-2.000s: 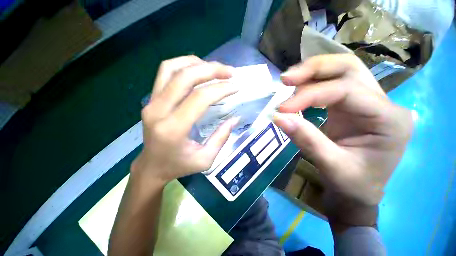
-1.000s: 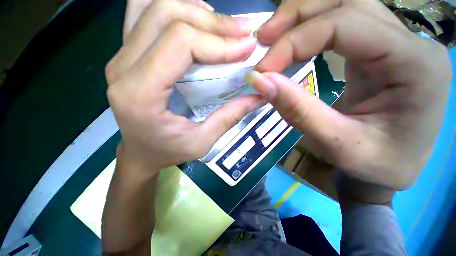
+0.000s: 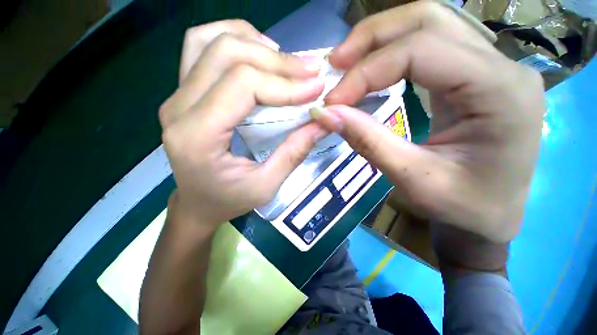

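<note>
My left hand (image 3: 222,131) grips a white printed retail carton (image 3: 271,129) above the digital scale (image 3: 321,212), fingers over its top and thumb on its near side. My right hand (image 3: 452,124) is at the carton's right end, its thumb and fingertips close together against the edge. A clear sticker between these fingertips cannot be made out. A pale yellow sticker sheet (image 3: 245,288) lies on the green bench under my left forearm.
A brown open carton with crumpled paper (image 3: 517,16) stands at the upper right. Another white carton (image 3: 29,327) shows at the lower left corner. A pale rail (image 3: 98,219) curves along the left. Brown boxes (image 3: 406,232) are below the bench edge, over blue floor.
The carton has turned in my left hand since two seconds ago. My right fingertips have come in against its end. Both hands have moved slightly down from one second ago.
</note>
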